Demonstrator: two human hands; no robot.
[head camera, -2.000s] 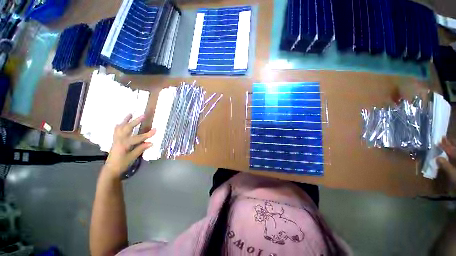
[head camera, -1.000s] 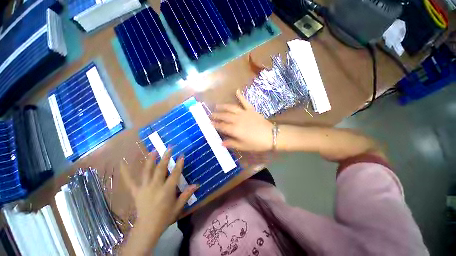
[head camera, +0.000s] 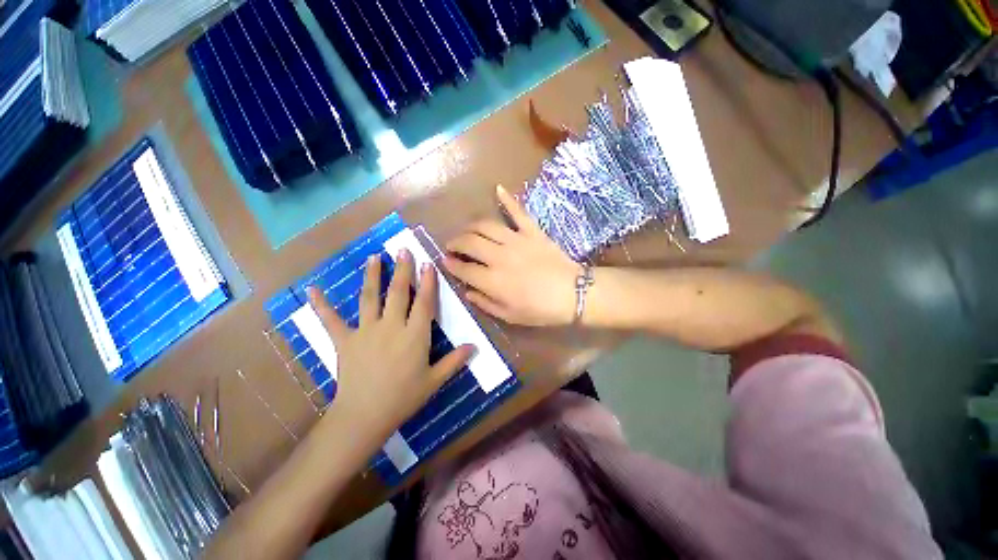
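Note:
A bright blue solar cell piece (head camera: 443, 421) with pale lines lies flat at the table's front edge, slightly turned. Two white strips lie across it: a right one (head camera: 465, 331) and a left one (head camera: 401, 451). My left hand (head camera: 383, 345) lies flat over the cell and the left strip, fingers spread, fingertips at the right strip; it hides the middle of the left strip. My right hand (head camera: 523, 273) rests at the cell's right edge beside the right strip, fingers extended. Neither hand visibly grips anything. Thin ribbon ends jut from the cell's sides.
Short ribbon (head camera: 602, 181) lies heaped beside a white strip pile (head camera: 681, 153) at right. Dark cell stacks (head camera: 274, 93) stand behind on a green sheet (head camera: 274, 224). A finished cell piece (head camera: 140, 263) is left. Longer ribbon (head camera: 170, 470) is front left. A small black stand (head camera: 670, 24) is upper right.
My left hand has moved right and up over the cell, its fingertips now at the right strip. My right hand stays at the right edge. The view has shifted slightly. Earlier, the cell had no strips.

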